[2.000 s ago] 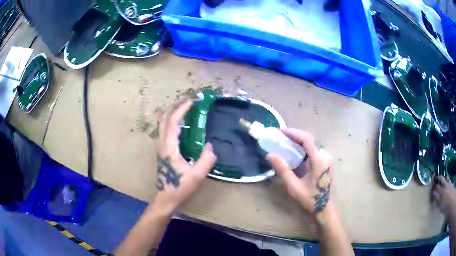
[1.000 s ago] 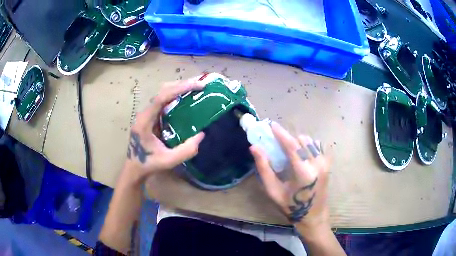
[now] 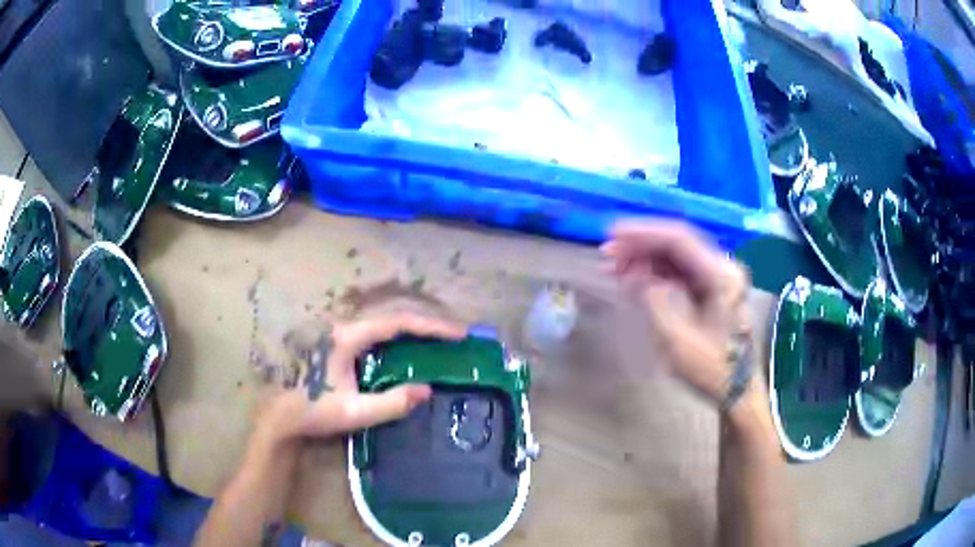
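Note:
A glossy green car body shell with a pale rim lies open side up on the bench in front of me. A thin shiny curved line shows on its dark recess. My left hand grips the shell's upper left end, thumb over the recess edge. My right hand is raised near the tub's front wall, blurred, fingers apart and empty. The white squeeze bottle is on the bench between the shell and my right hand, blurred.
A blue tub with a white liner and several black pieces stands at the back. Green shells are stacked at left and one lies nearer. More shells lie at right. A black cable runs at left.
My right hand has let go of the bottle and moved up and right towards the tub. The shell is lower and turned. Another shell now lies at left, and the view has shifted.

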